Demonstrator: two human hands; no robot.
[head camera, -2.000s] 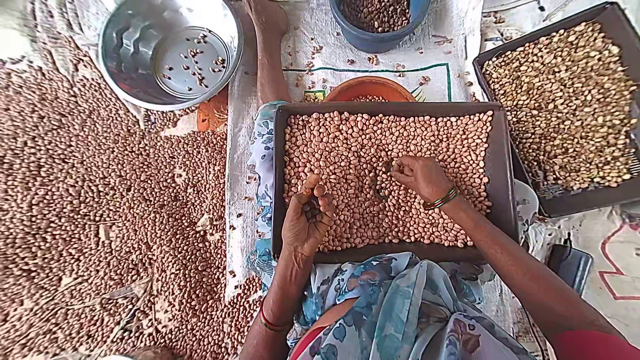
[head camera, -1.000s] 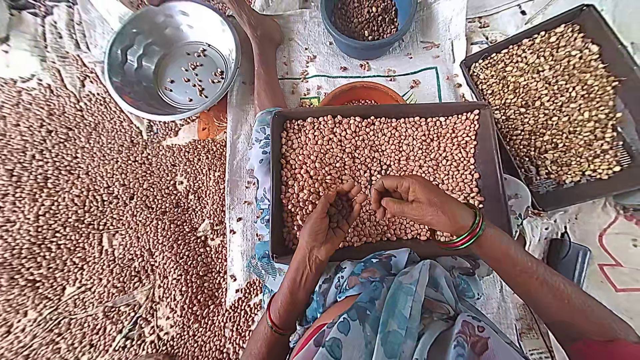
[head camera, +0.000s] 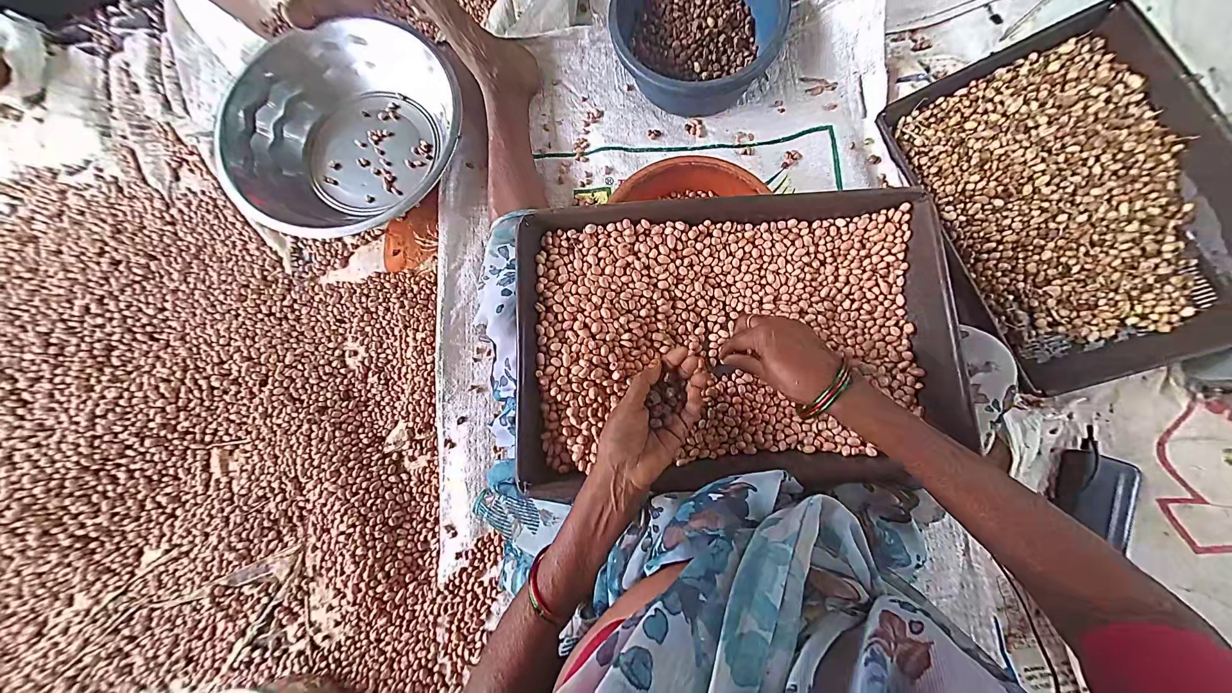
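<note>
A dark rectangular tray (head camera: 943, 327) full of pinkish-brown nuts or seeds (head camera: 626, 279) rests across my lap. Over its lower middle, my left hand (head camera: 659, 414) is cupped, palm up, around several dark pieces, its fingers curled over them. Just right of it, my right hand (head camera: 782, 358) bends down above the seeds with thumb and fingertips together, close to the left fingertips. Whether it pinches a piece cannot be made out.
Loose seeds (head camera: 192, 414) cover the ground at left. A steel basin (head camera: 337, 125) with a few pieces stands top left, near a bare foot. Beyond the tray are a blue tub (head camera: 703, 91) and an orange bowl (head camera: 688, 176). At right is another dark tray (head camera: 1078, 371) of paler seeds.
Two seconds ago the hands were farther apart over the tray; they have come close together. The right hand has moved left, toward the left hand.
</note>
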